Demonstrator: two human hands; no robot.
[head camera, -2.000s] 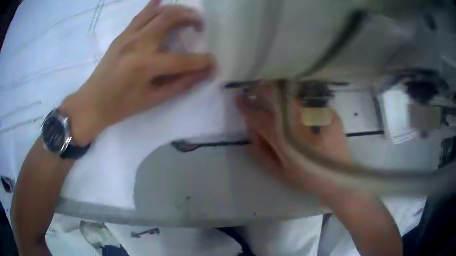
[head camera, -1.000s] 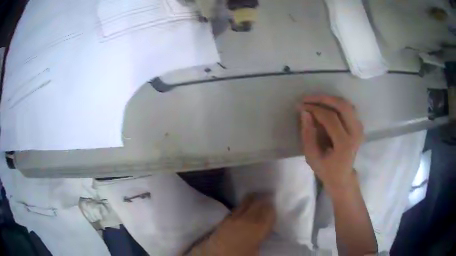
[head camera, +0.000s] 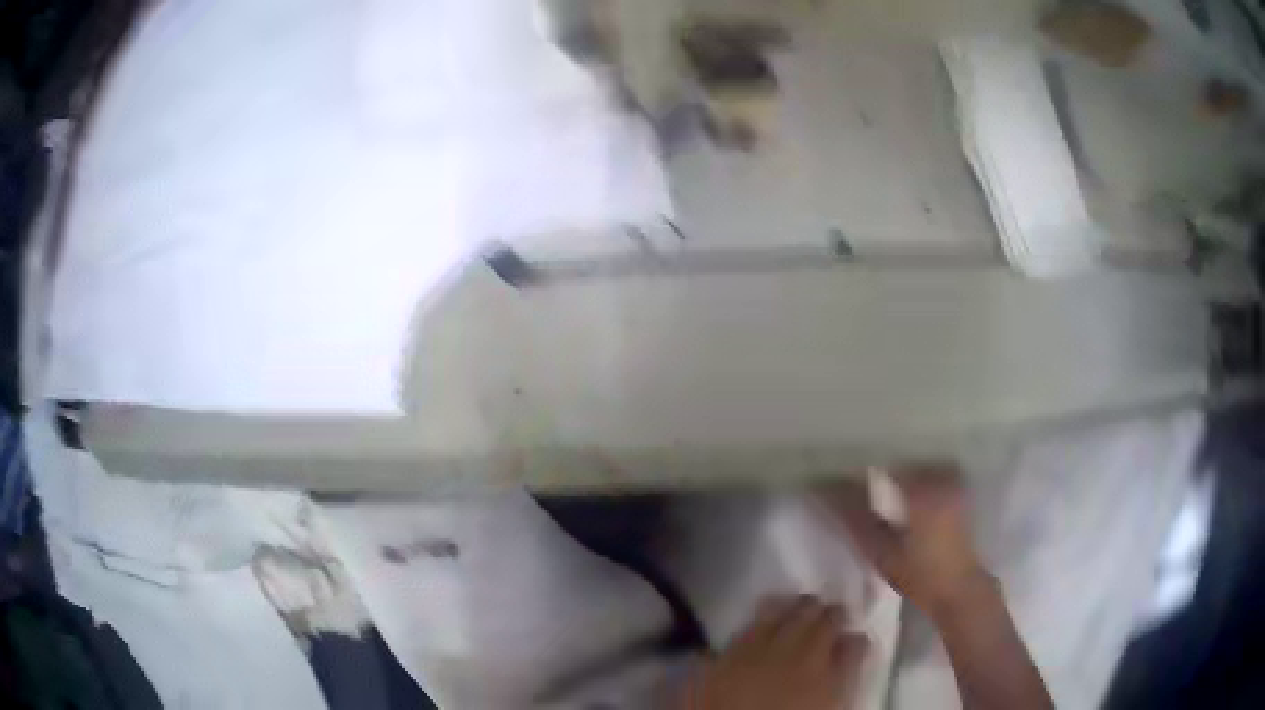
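White cloth (head camera: 819, 534) lies on my lap below the table's front edge. My left hand (head camera: 791, 652) is at the bottom centre, on this cloth, its fingers bent; blur hides whether it grips. My right hand (head camera: 916, 534) is just right of it, under the table edge, with a small white bit between thumb and fingers, seemingly cloth. A large white garment panel (head camera: 264, 264) lies flat on the left of the pale grey machine table (head camera: 721, 347).
A narrow white stack (head camera: 1020, 167) lies at the back right of the table. Blurred machine parts (head camera: 735, 70) stand at the top centre. More white panels (head camera: 430, 596) with a small dark mark hang below the table edge at left.
My right hand has moved from the tabletop down to the lap cloth. My left hand, earlier on the panel, is now on the lap and has shifted slightly right. The view has shifted off the machine head.
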